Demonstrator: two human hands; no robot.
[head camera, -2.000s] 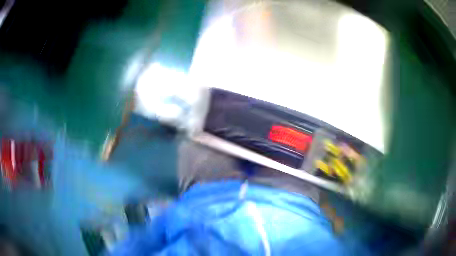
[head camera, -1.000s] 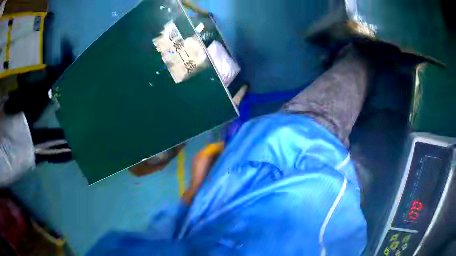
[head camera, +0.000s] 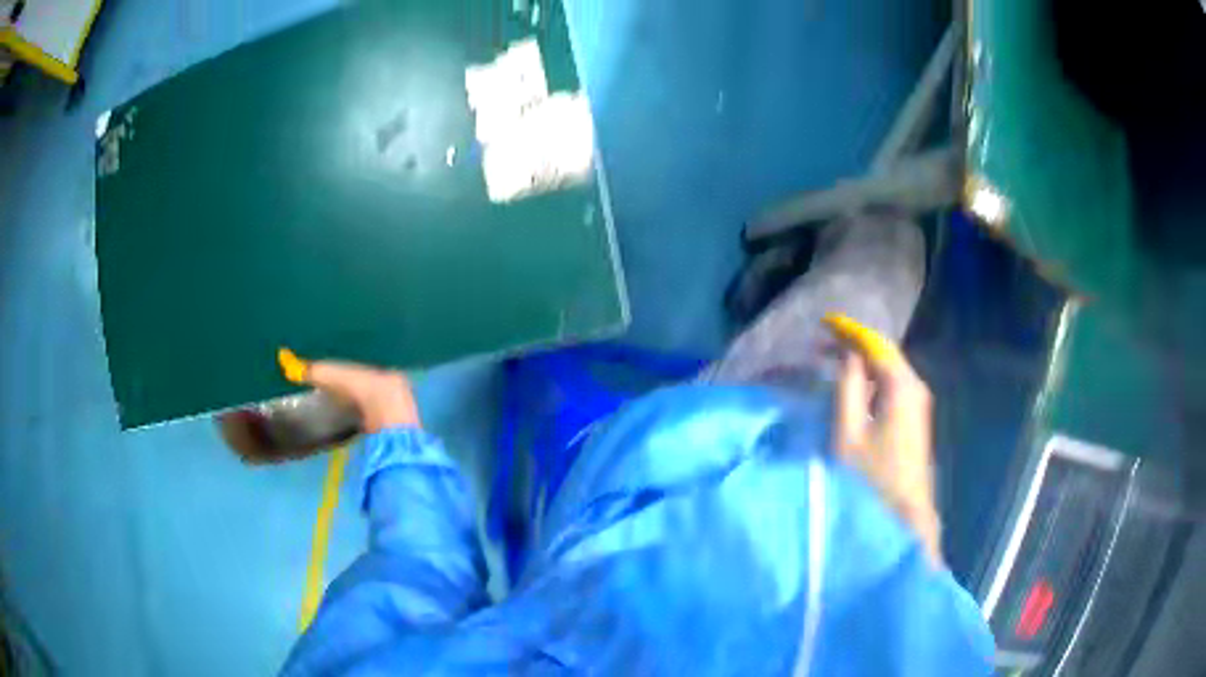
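Note:
A small dark green table top (head camera: 331, 225) with white paper (head camera: 529, 126) stuck near its right edge lies in the upper left. My left hand (head camera: 364, 390) grips its near edge, with a yellow-tipped finger on top; the fingers under the edge are hidden. My right hand (head camera: 889, 423) is in front of my blue smock beside my grey trouser leg. It holds nothing visible, its fingers are apart and slightly blurred, and one has a yellow tip.
Part of a scale (head camera: 1058, 562) with red digits is at the lower right. The green bench (head camera: 1045, 146) edge runs down the right side. A blue stool (head camera: 562, 410) is partly hidden by my body. A yellow line (head camera: 321, 542) marks the blue floor (head camera: 688, 119).
The view has swung from the scale to the green table top. My left hand has moved from beside my smock onto the top's near edge. My right hand has come into view.

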